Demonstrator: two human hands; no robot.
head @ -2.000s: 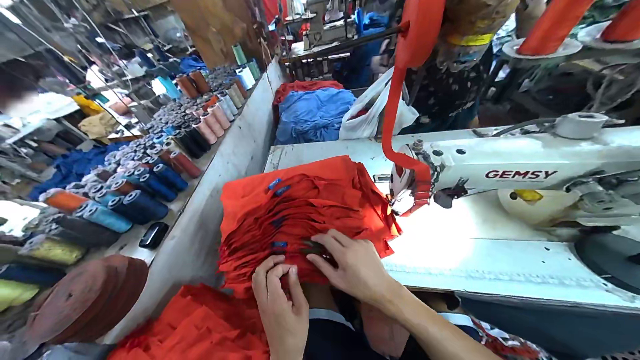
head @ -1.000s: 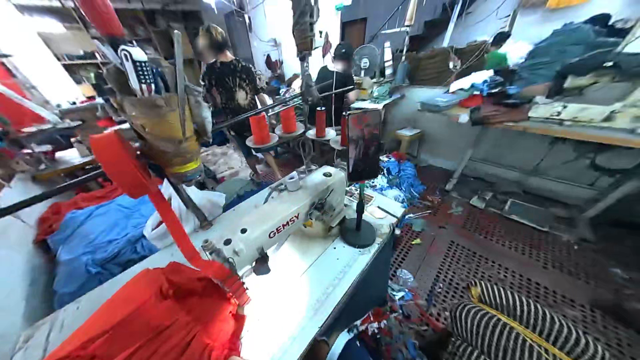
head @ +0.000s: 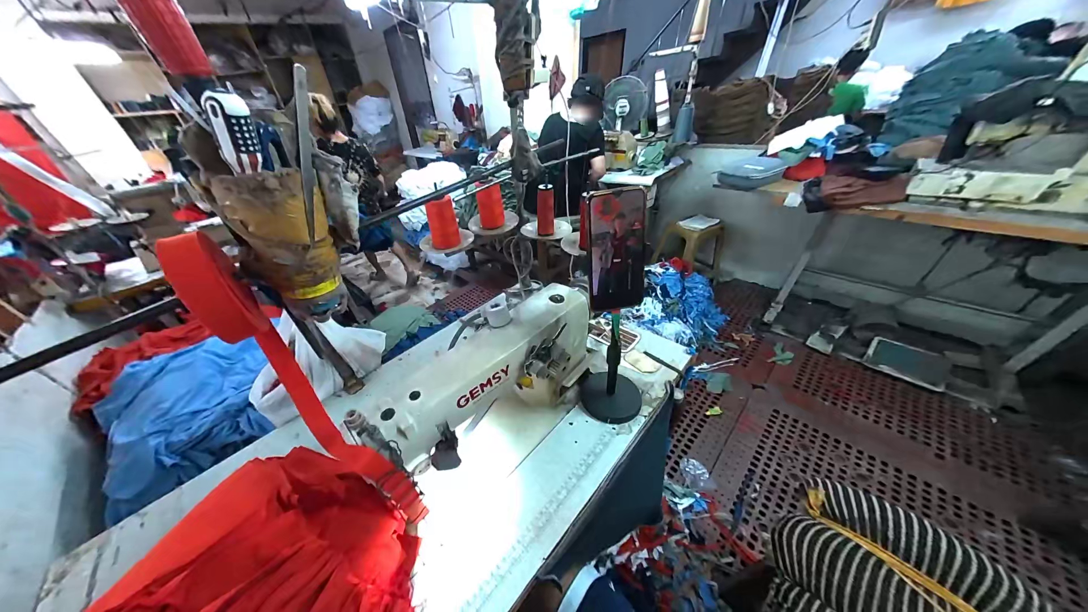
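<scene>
Neither of my hands shows in the head view. A pile of red fabric (head: pixel 289 535) lies at the lower left on the sewing table, against a white Gemsy sewing machine (head: pixel 484 365). A red fabric tape runs from a roll (head: pixel 204 285) down to the machine's needle end, beside the red pile. A phone (head: pixel 615 248) on a round-based stand (head: pixel 610 398) stands upright at the right end of the table. Red thread cones (head: pixel 443 223) sit on a rack behind the machine.
Blue fabric (head: pixel 183 416) and a white bag (head: pixel 319 365) lie behind the machine. Scraps (head: pixel 680 310) litter the perforated floor (head: pixel 850 442). A striped cushion (head: pixel 884 552) is at the lower right. A person in black (head: pixel 571 149) works farther back, near a stool (head: pixel 693 242).
The view has swung far to the right. Both hands, on the red fabric two seconds ago, are out of view; the phone on its stand has come into view.
</scene>
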